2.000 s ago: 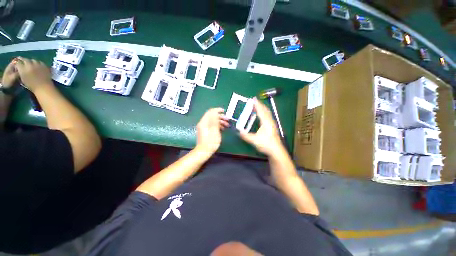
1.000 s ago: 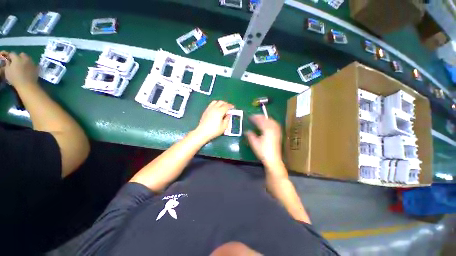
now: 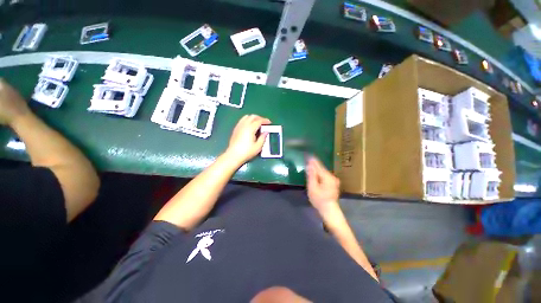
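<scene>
A white housing frame (image 3: 272, 152) lies flat on the green bench (image 3: 320, 127) in front of me. My left hand (image 3: 247, 138) holds its left side with the fingers. My right hand (image 3: 323, 184) is to the right and nearer me, closed on the handle of the mallet (image 3: 299, 144). The mallet is blurred; its head is just right of the frame. I cannot tell if it touches the frame.
Stacked white housings (image 3: 185, 110) stand to the left. An open brown carton (image 3: 388, 136) of white housings is on the right. A metal post (image 3: 287, 44) rises from the pale rail (image 3: 320, 87). A neighbour's arm (image 3: 53, 145) is at far left; another carton (image 3: 477, 273) is lower right.
The white parts held in both hands earlier now show as one frame flat on the bench. My right hand has let go of it and taken up the mallet, which lay on the bench.
</scene>
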